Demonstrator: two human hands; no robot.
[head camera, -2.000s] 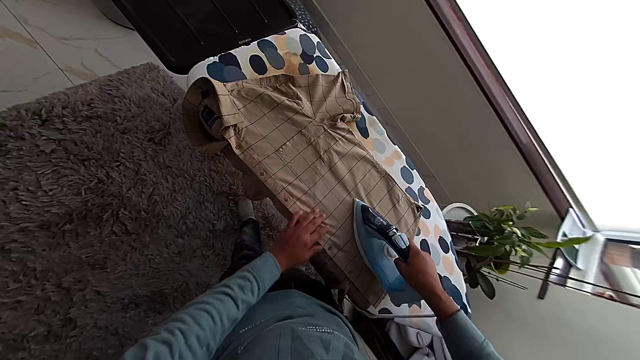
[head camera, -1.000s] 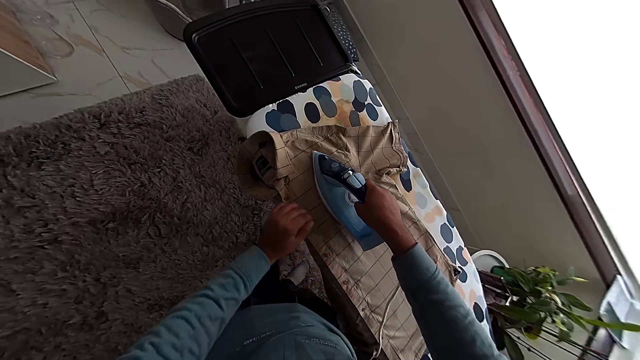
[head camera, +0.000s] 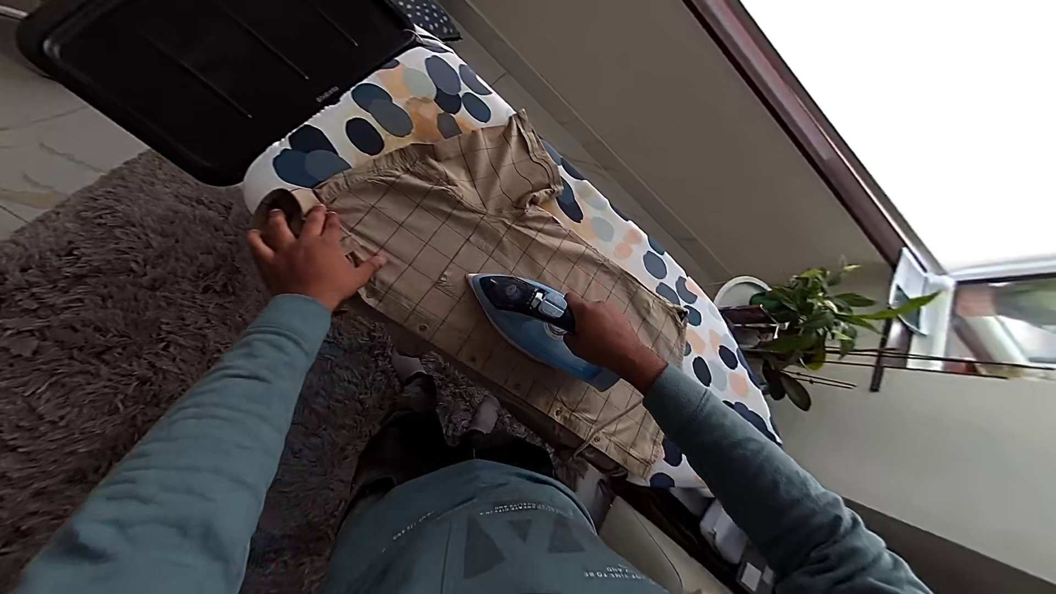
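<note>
A tan checked short-sleeved shirt (head camera: 429, 223) lies spread over an ironing board (head camera: 602, 206) with a white cover of blue and peach spots. My right hand (head camera: 606, 334) grips the handle of a blue steam iron (head camera: 536, 334), which rests on the middle of the shirt, its tip toward the collar end. My left hand (head camera: 309, 256) lies at the collar end by the near edge, fingers spread on the cloth; whether the fingertips pinch it cannot be told. The shirt's buttoned edge hangs along the near side of the board.
A black plastic tray or lid (head camera: 206, 74) stands against the board's far left end. A shaggy grey rug (head camera: 124, 330) covers the floor at left. Beyond the board's right side are a potted plant (head camera: 813, 322), a wall and a window. A cord (head camera: 610, 425) runs over the shirt's lower end.
The iron in my right hand has moved from near the collar back down to the shirt's middle. My left hand has moved up the near edge to the collar, its fingers now spread.
</note>
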